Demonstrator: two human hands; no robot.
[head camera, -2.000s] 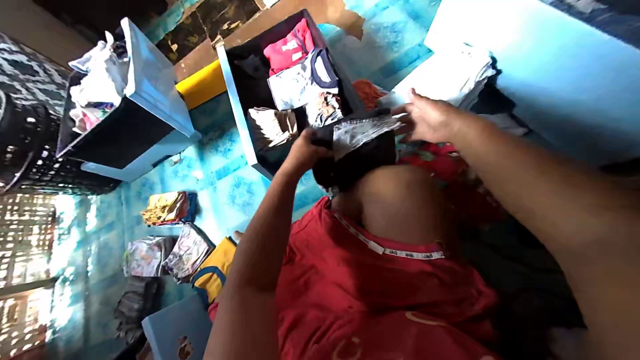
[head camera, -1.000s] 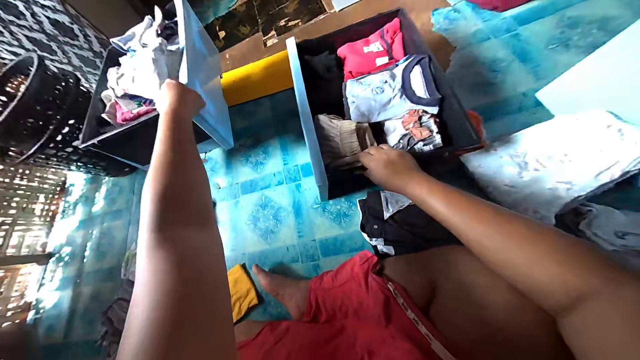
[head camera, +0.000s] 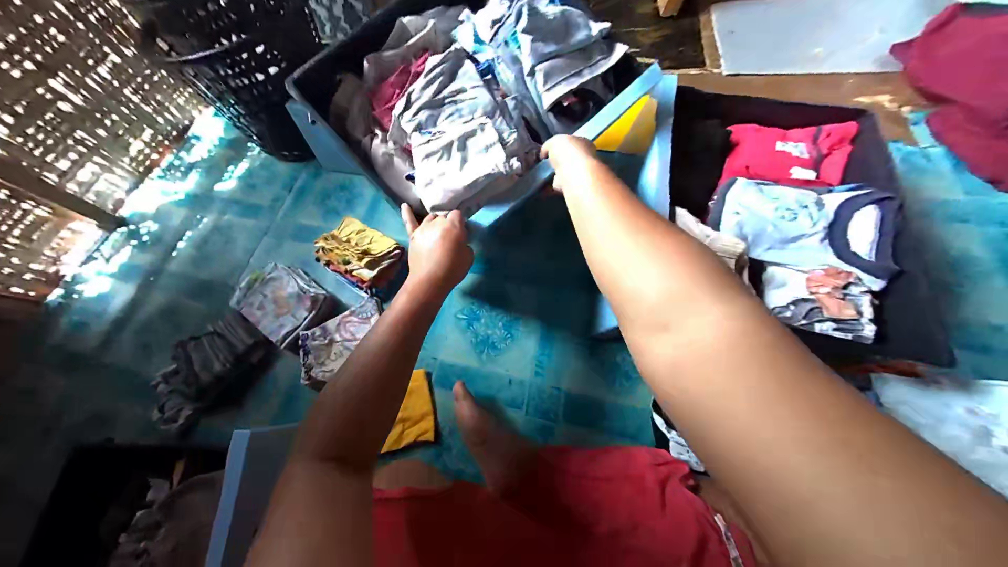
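Note:
Both hands hold the near side of a drawer (head camera: 504, 206) with a light blue front and dark inside, heaped with crumpled clothes. My left hand (head camera: 441, 248) grips its lower edge, beside a pale grey garment (head camera: 465, 161) in the heap. My right hand (head camera: 565, 153) is closed over the light blue front, nearer the corner. Right of it stands another drawer (head camera: 917, 260) with a folded red shirt (head camera: 791, 153), a light blue shirt with a dark collar (head camera: 780, 224) and a folded patterned garment (head camera: 819, 303). The fingertips are partly hidden at the rims.
Folded clothes lie on the blue patterned floor (head camera: 488, 331): a yellow stack (head camera: 358, 250), patterned pieces (head camera: 279, 303), a dark pile (head camera: 209, 362) and a yellow cloth (head camera: 413, 413). A black plastic basket (head camera: 244, 94) stands at upper left. Another drawer (head camera: 236, 504) is at lower left.
My right hand has left the drawer of folded clothes and now holds the heaped drawer. That drawer has come nearer. My left hand, at its edge a second ago, now grips lower down. The view has shifted left.

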